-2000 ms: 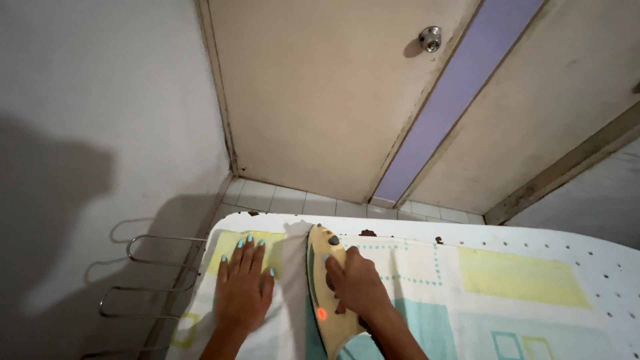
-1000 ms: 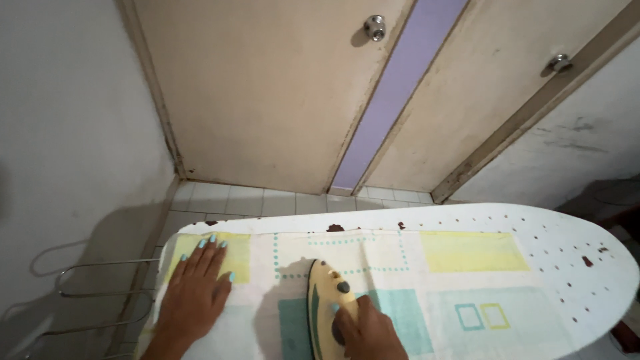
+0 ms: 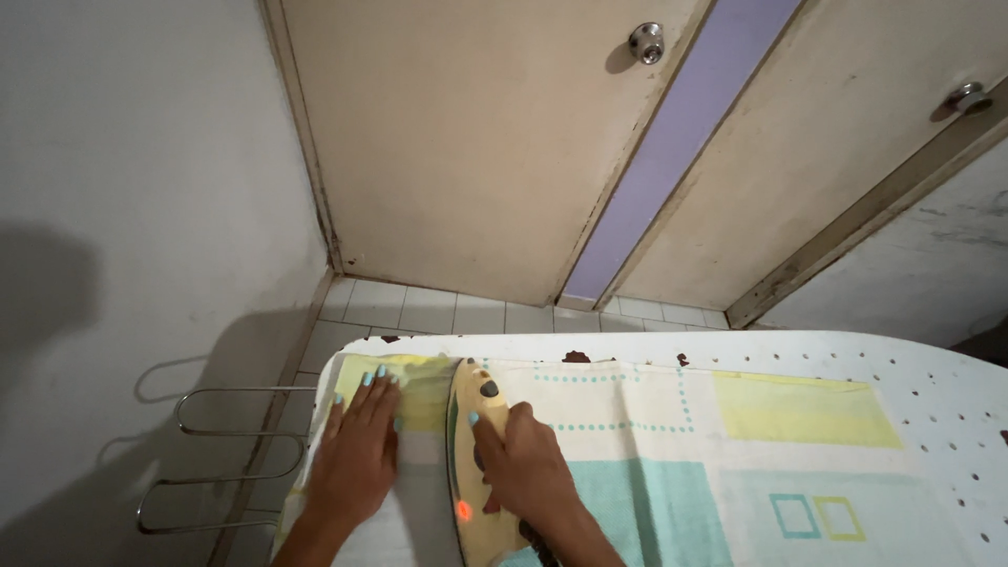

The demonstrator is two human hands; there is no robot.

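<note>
A cream cloth [image 3: 756, 457] with yellow and teal blocks and dotted lines lies over the white perforated ironing board [image 3: 488, 345]. My right hand [image 3: 524, 461] grips the handle of a cream-coloured clothes iron [image 3: 476, 520], whose tip points toward the board's far edge. An orange light glows near its rear. Left of the iron, my left hand [image 3: 358, 453] presses on a yellow block near the board's left end, fingers spread. A crease runs through the cloth to the right of the iron. The iron's soleplate is hidden.
A bent metal wire rack [image 3: 236, 389] juts from the board's left end toward the grey wall [image 3: 157, 157]. Beyond the board are a strip of white floor tiles [image 3: 425, 311] and two beige doors with round metal knobs [image 3: 647, 43]. Rust patches mark the board's far rim.
The iron, held in my right hand, has moved left over the cloth toward my left hand since one second ago. My left hand stays on the cloth's left part.
</note>
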